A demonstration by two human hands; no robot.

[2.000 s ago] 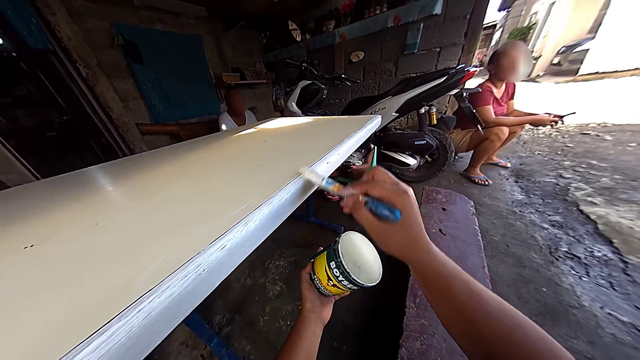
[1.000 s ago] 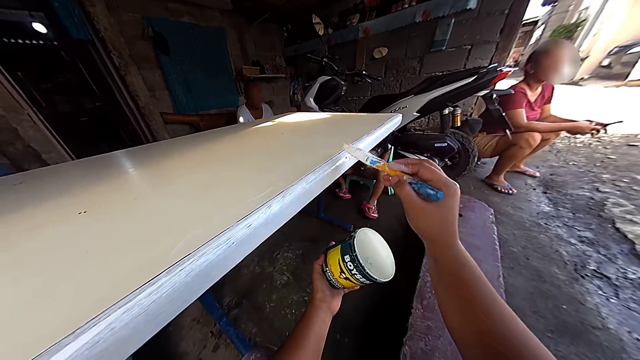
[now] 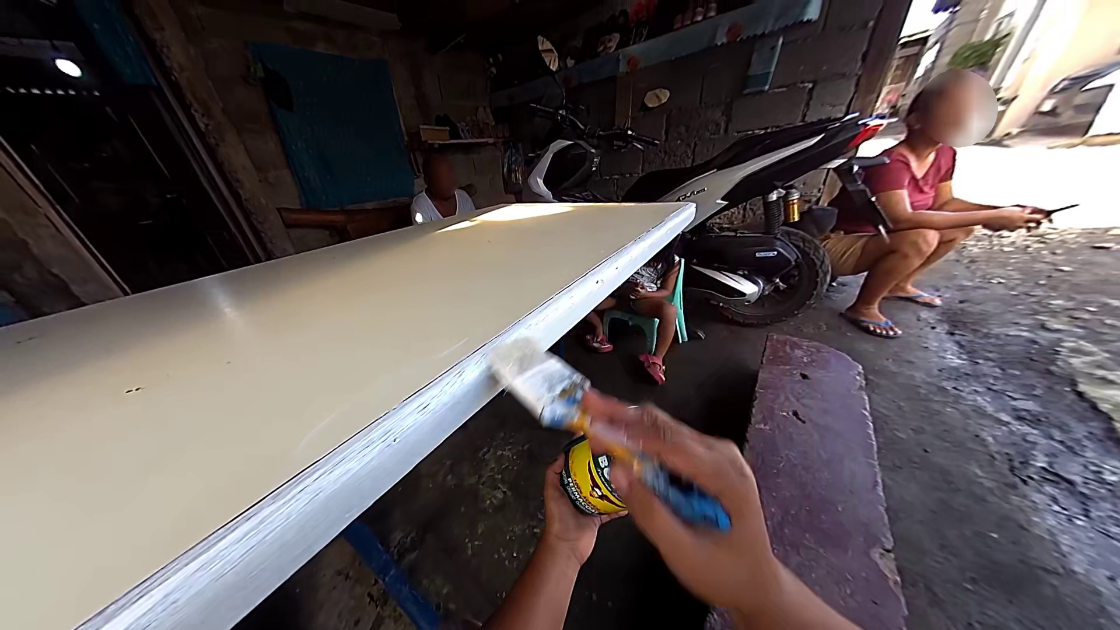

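My right hand (image 3: 700, 499) grips a paintbrush (image 3: 556, 389) by its blue and yellow handle, and the pale bristles lie against the white-painted edge (image 3: 394, 442) of a tabletop. The cream top surface (image 3: 306, 350) is smooth, with a few dark specks. Below and behind the brush, my left hand (image 3: 569, 516) holds a paint can (image 3: 588, 477) with a yellow and black Boysen label. The right hand and brush hide the can's opening and right part.
A blue metal leg (image 3: 389, 573) stands beneath the tabletop. To the right lies a purple-painted bench (image 3: 814, 472). A motorcycle (image 3: 752, 192) is parked beyond the far end. One person (image 3: 919, 192) squats at right; another sits on a green chair (image 3: 678, 306); a third is behind the tabletop.
The brush has moved back along the edge toward me, away from the far corner. My right hand now covers part of the can, whose open top showed before.
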